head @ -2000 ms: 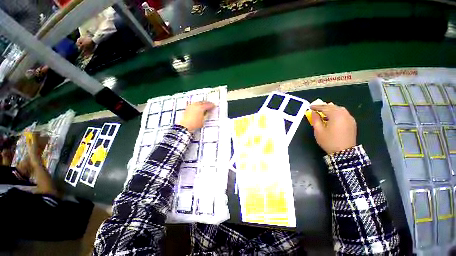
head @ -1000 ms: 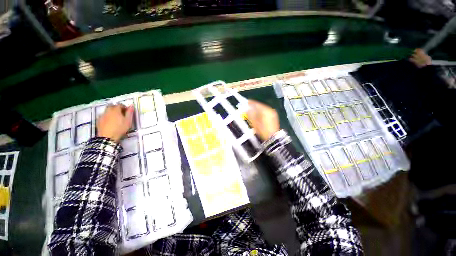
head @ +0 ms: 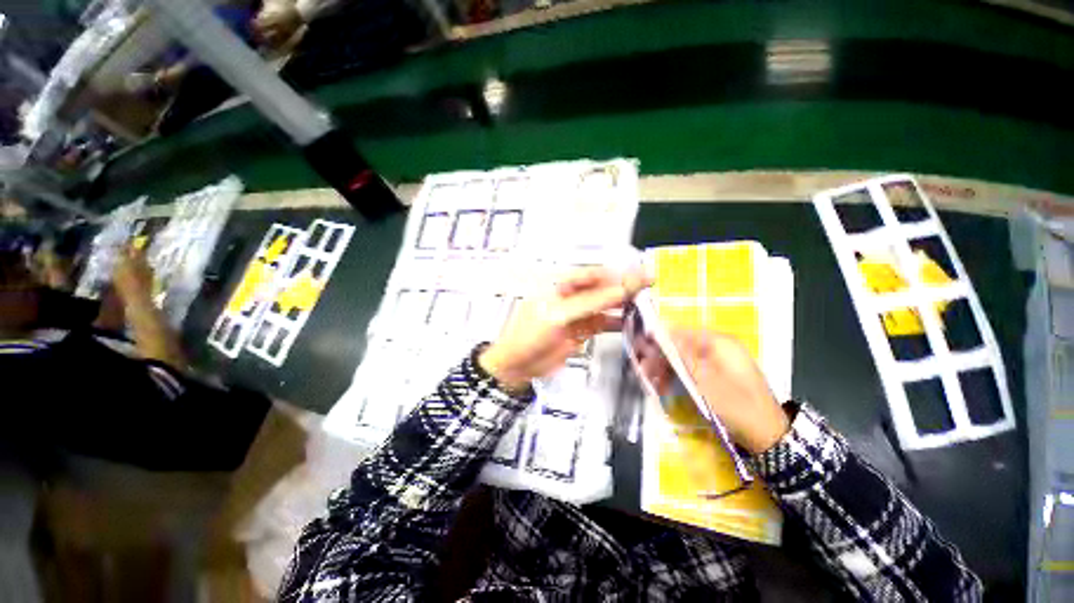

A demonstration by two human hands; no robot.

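Note:
My left hand (head: pixel 563 327) and my right hand (head: pixel 721 383) are close together over the near white blister tray and the sheet stack. Between them is a thin dark-edged phone frame (head: pixel 693 375), tilted and seen nearly edge-on. My right hand grips its side and my left fingertips are at its upper end; some fingers are hidden or blurred. The yellow die-cut adhesive sheets (head: pixel 709 273) lie stacked partly under my right hand. The near blister tray (head: pixel 554 212) lies left of them and holds dark rectangular outlines; my left forearm covers part of it.
A white waste sheet (head: pixel 905 410) with loose yellow pieces (head: pixel 902 320) lies right of the stack. The second tray (head: pixel 1052 448) is cut off at the right edge. Neighbour's waste sheets (head: pixel 278 333) lie left. A person's arm (head: pixel 141 300) is at far left. The green conveyor (head: pixel 660 112) runs behind.
My hands have come together with a frame between them. The white waste sheet that was at my right hand now lies to the right, away from it. The camera view has also turned.

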